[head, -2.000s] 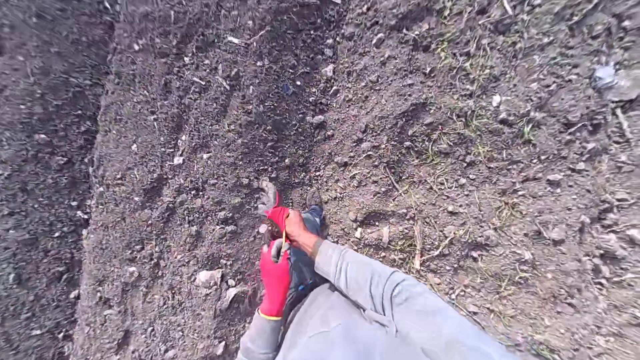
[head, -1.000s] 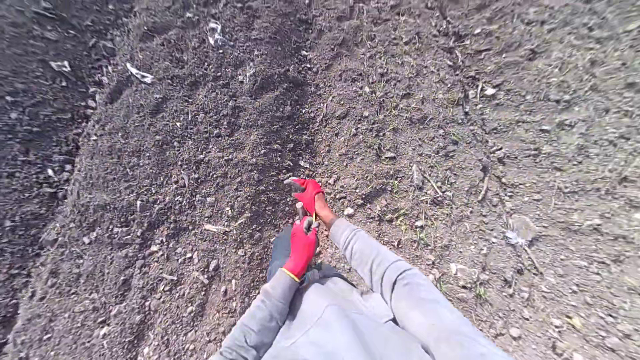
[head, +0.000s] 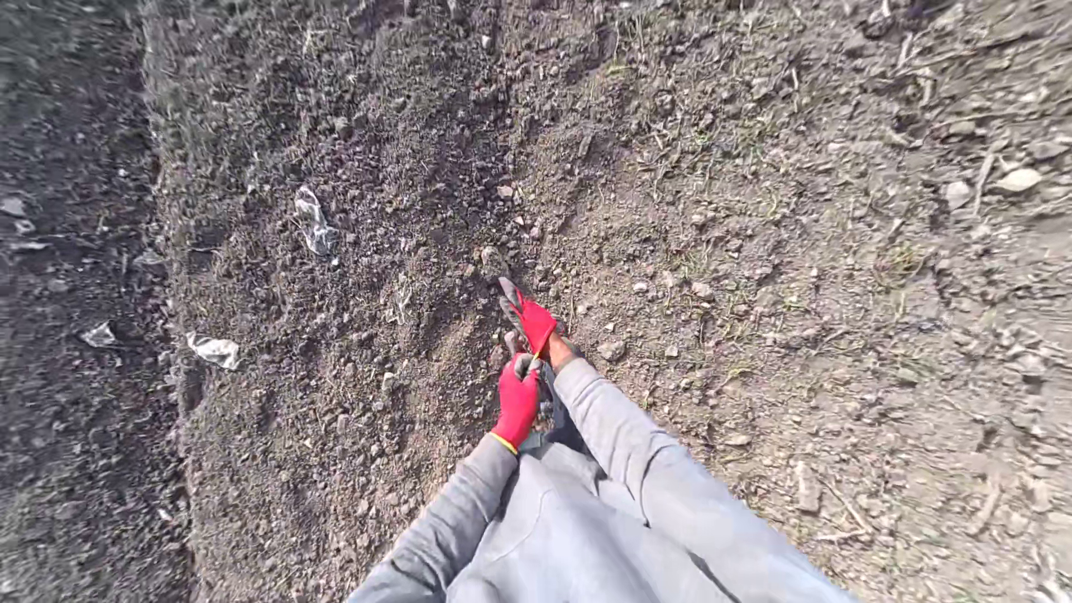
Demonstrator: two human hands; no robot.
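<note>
Both of my hands wear red work gloves with grey palms and fingers. My left hand (head: 519, 394) is closed on the yellow-edged cuff of the right glove (head: 536, 322), at the wrist. My right hand (head: 526, 316) is inside that glove, its fingers stretched forward and away from me, holding nothing that I can see. A strip of bare wrist shows between the right glove and the grey sleeve (head: 620, 427). Part of a dark trouser leg (head: 563, 419) shows behind the hands.
Rough, stony soil (head: 402, 435) surrounds me. Crumpled pale plastic scraps (head: 315, 222) lie on the left, another (head: 214, 350) near a ridge edge. Stones (head: 1017, 180), dry stalks and sparse weeds are on the right.
The view has moved over the ground. My left hand stays at the right glove's cuff, and the right glove's fingers look straighter than one second ago.
</note>
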